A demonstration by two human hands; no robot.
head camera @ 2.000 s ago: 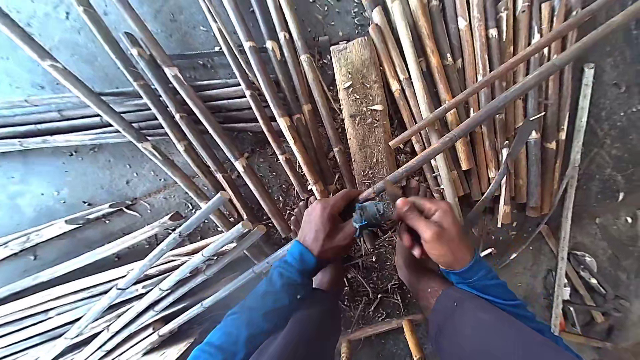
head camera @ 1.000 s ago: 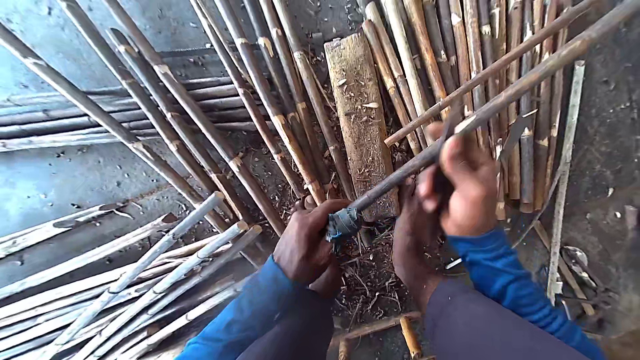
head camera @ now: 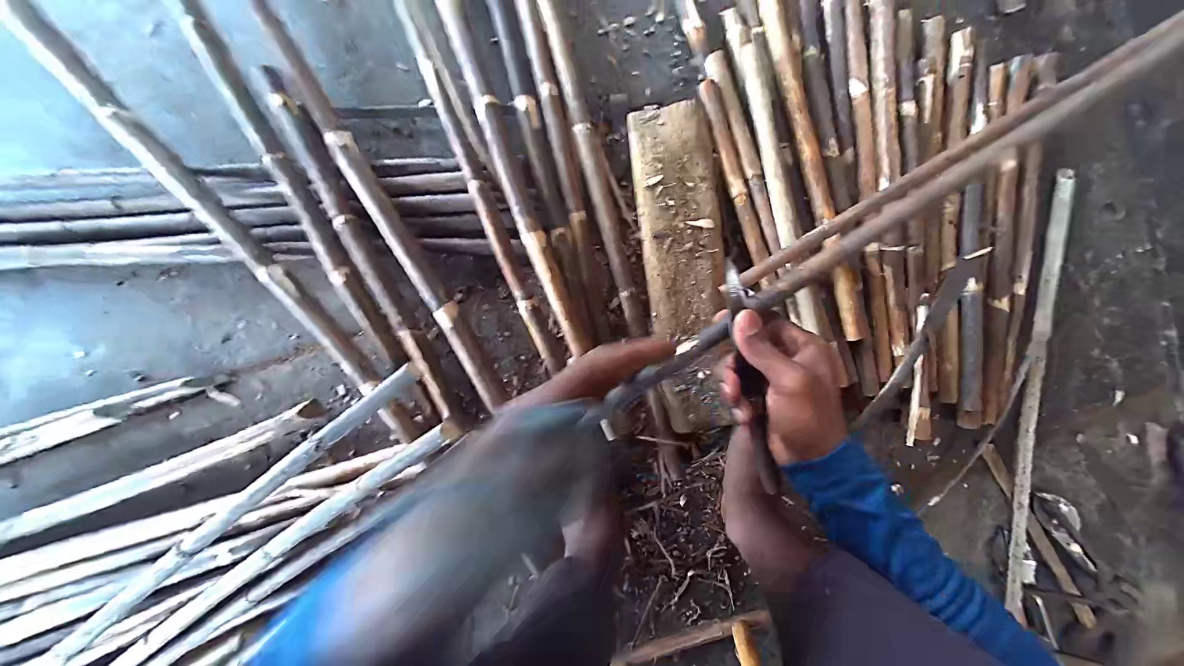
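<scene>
A long bamboo pole [head camera: 888, 217] slants from the upper right down to the centre. My right hand [head camera: 791, 379] grips a knife by its dark handle, with the blade [head camera: 735, 280] up against the pole. My left hand [head camera: 601, 370] is blurred and lies along the pole's lower end, fingers stretched toward the right hand; whether it grips the pole is unclear. Bluish cloth-like wrapping seems to sit about that lower end, also blurred. A wooden board [head camera: 680, 213] with shavings on it lies beyond the hands. My bare feet are on either side below.
Bamboo poles [head camera: 370, 194] lean at the left, and cut pieces [head camera: 916, 166] stand in a row at the right. Split bamboo strips [head camera: 176, 546] lie at lower left. A thin pale strip [head camera: 1041, 370] lies at right. Shavings [head camera: 684, 527] cover the ground between the feet.
My right hand has come back down and left along the pole. My left hand, closed around the wrapped end one second ago, now has its fingers extended.
</scene>
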